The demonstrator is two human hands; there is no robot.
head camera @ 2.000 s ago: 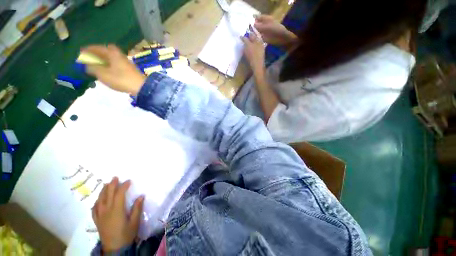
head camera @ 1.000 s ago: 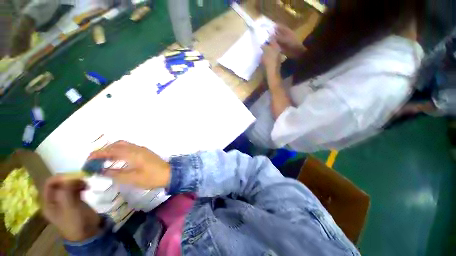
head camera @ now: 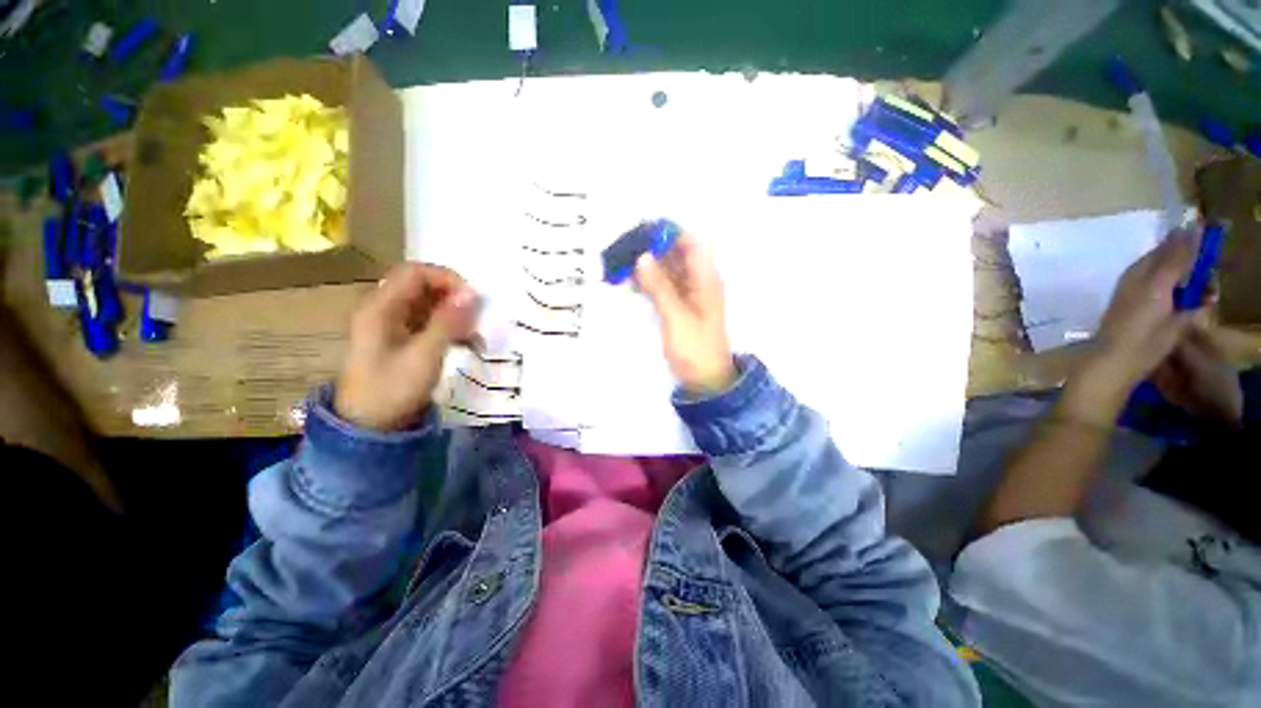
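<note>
My right hand [head camera: 689, 307] holds a blue pack with a dark side [head camera: 638, 253] between thumb and fingers, above the white work sheet [head camera: 774, 325]. My left hand [head camera: 401, 343] is apart from it, left of the sheet's middle, with thumb and fingers pinched together. A thin dark line shows by its fingertips; whether it is held cannot be told. Thin leaded parts [head camera: 553, 277] lie in a column on the sheet between my hands. More of them lie lower, near my body [head camera: 484, 390].
An open cardboard box [head camera: 376, 180] of yellow pieces [head camera: 274, 177] stands at left, with a heap of blue packs [head camera: 97, 263] beyond it. Another heap with yellow strips [head camera: 913, 143] lies at the sheet's far right. Packs lie on the green surface [head camera: 747, 35]. Another worker's hands [head camera: 1148, 297] are at right.
The view has swung so the box shows fully at left. My hands, close together one second ago, are now apart. The blue pack is in my right hand, over the sheet.
</note>
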